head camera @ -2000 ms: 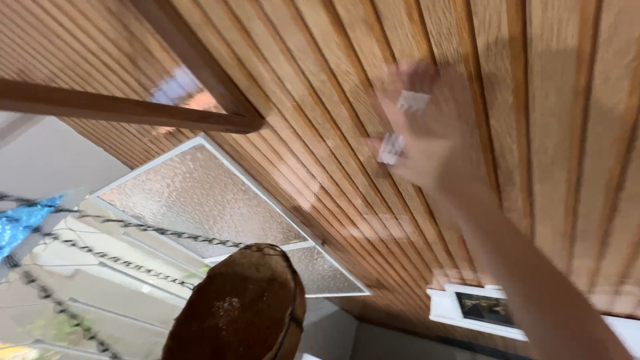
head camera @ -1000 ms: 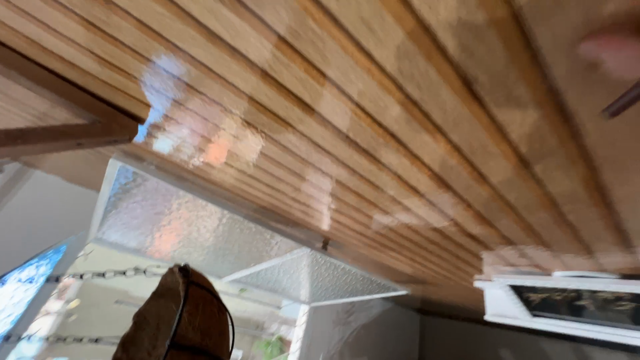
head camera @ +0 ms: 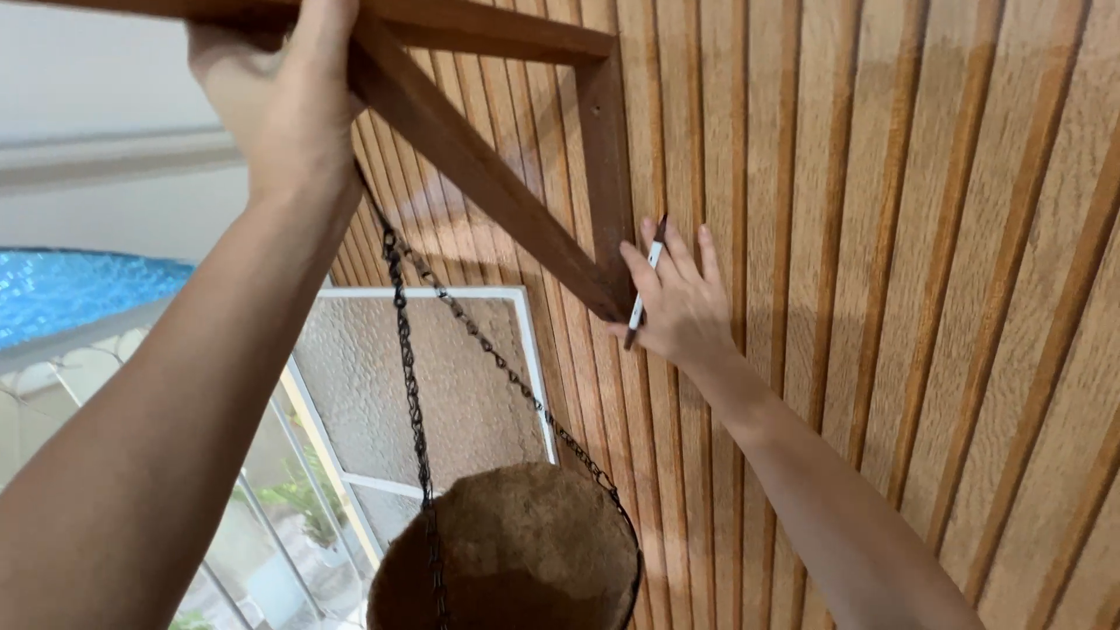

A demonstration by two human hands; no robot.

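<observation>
My left hand (head camera: 284, 105) is raised at the upper left, its fingers around the top arm of a brown wooden wall bracket (head camera: 490, 179) with a diagonal brace. The bracket's upright lies against the slatted wood wall (head camera: 805, 262). Beside the upright's lower end, my right hand (head camera: 678, 306) is spread on the slats, with a white marker pen with dark ends (head camera: 647, 280) held across its fingers near the thumb. From near my left hand dark metal chains (head camera: 407, 350) run down to a hanging basket with a brown fibre liner (head camera: 516, 542).
Behind the chains stands a white-framed textured glass window panel (head camera: 420, 376). Metal bars (head camera: 280, 542) and a green plant (head camera: 324, 499) show at the lower left, and a shiny blue thing (head camera: 79, 293) hangs at the left edge.
My left hand has come into view on the bracket's arm. My right hand, mostly out of view a second ago, now rests on the slats by the bracket. The view has swung.
</observation>
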